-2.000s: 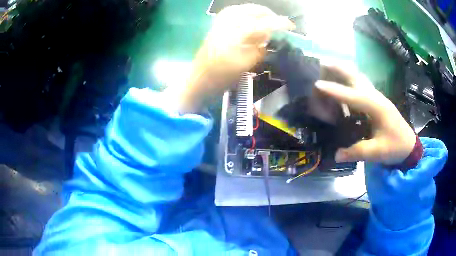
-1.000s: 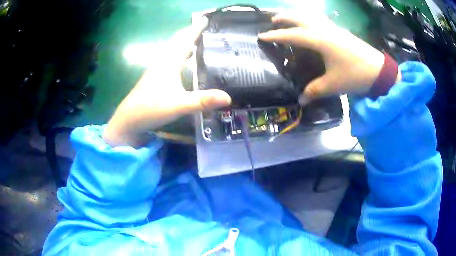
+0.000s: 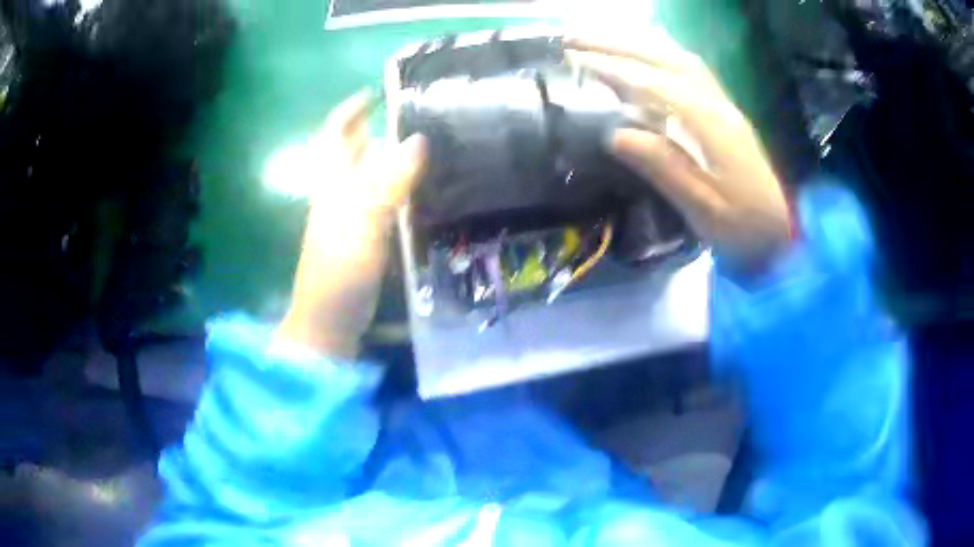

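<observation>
The black cover (image 3: 481, 150) lies over the open unit (image 3: 427, 294), blurred, with bright glare across its far part. The power board (image 3: 523, 267) shows along the unit's near edge, with an orange and yellow wire lead (image 3: 594, 254) at its right. A white sheet (image 3: 555, 340) is under the unit and overhangs the bench edge. My left hand (image 3: 358, 214) is at the unit's left side, thumb at the cover's edge. My right hand (image 3: 700, 160) rests on the cover's right side, fingers spread. Both hands' fingertips are blurred or partly hidden.
The green bench top (image 3: 256, 128) is around the unit. Black plastic parts (image 3: 85, 182) are heaped at left, and more (image 3: 876, 118) lie at right. A flat dark panel (image 3: 427, 11) with a pale border lies beyond the unit.
Two seconds ago my hands held a dark part above the uncovered unit; the cover now lies over it. Since one second ago the view has shifted and my left hand has turned more upright.
</observation>
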